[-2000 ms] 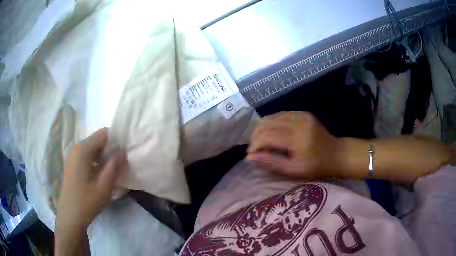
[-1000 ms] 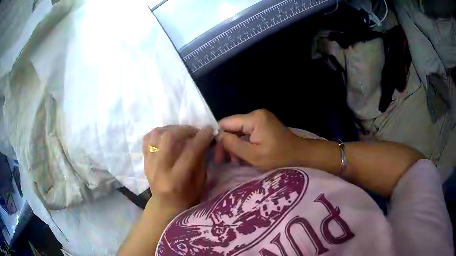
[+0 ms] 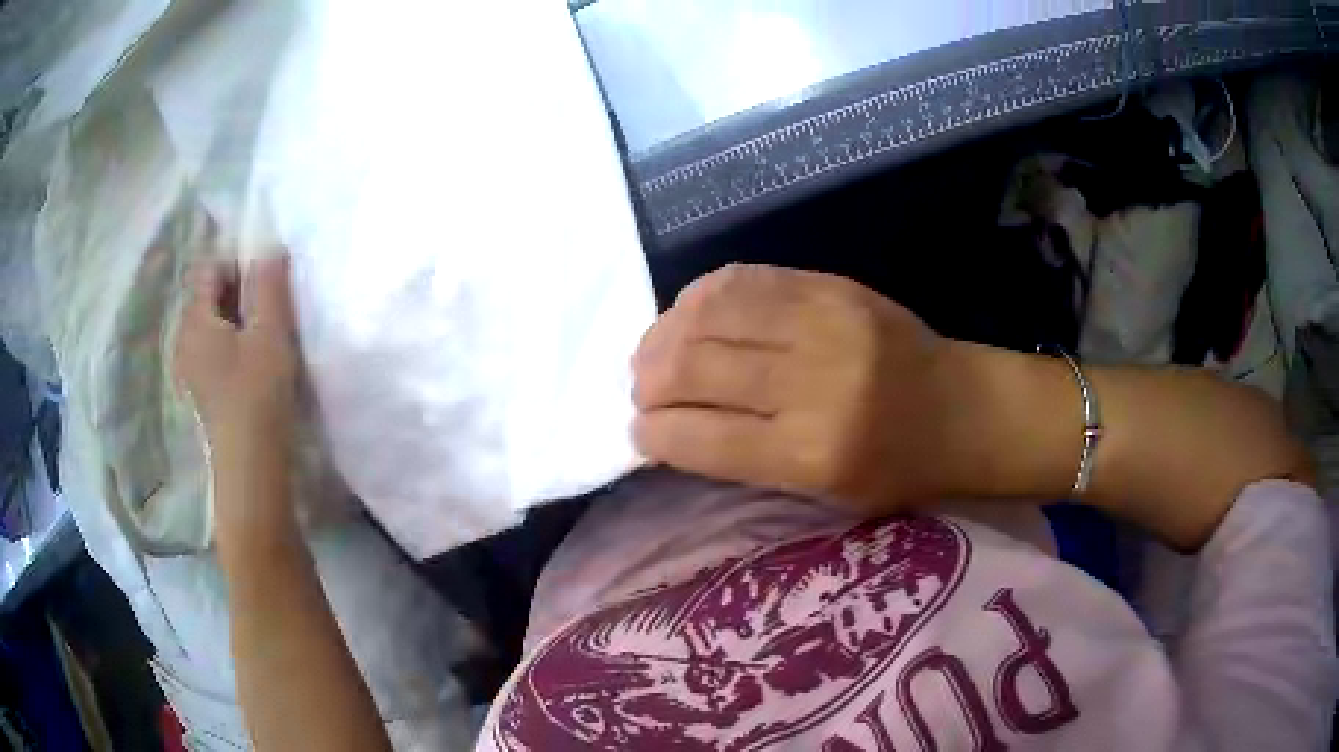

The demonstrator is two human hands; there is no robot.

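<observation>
A smooth white fabric piece (image 3: 455, 294) hangs over the table's front edge towards the lap. My right hand (image 3: 764, 385) is closed on its right edge near the lower corner. My left hand (image 3: 242, 331) is at the left side of the white piece, over the beige cloth (image 3: 125, 316), slightly blurred. Its fingers are bent and apart; I cannot tell if they grip cloth. No label shows on the cloth.
A grey edge ruler (image 3: 881, 129) runs along the front of the white tabletop (image 3: 705, 66). Beige and dark cloth (image 3: 1145, 279) lies below the table at the right. A thin pale cord (image 3: 1222, 125) hangs near the ruler's right end.
The label has gone from view since the oldest frame. Since one second ago, my left hand has moved left, away from my right hand, and the white piece spreads between them.
</observation>
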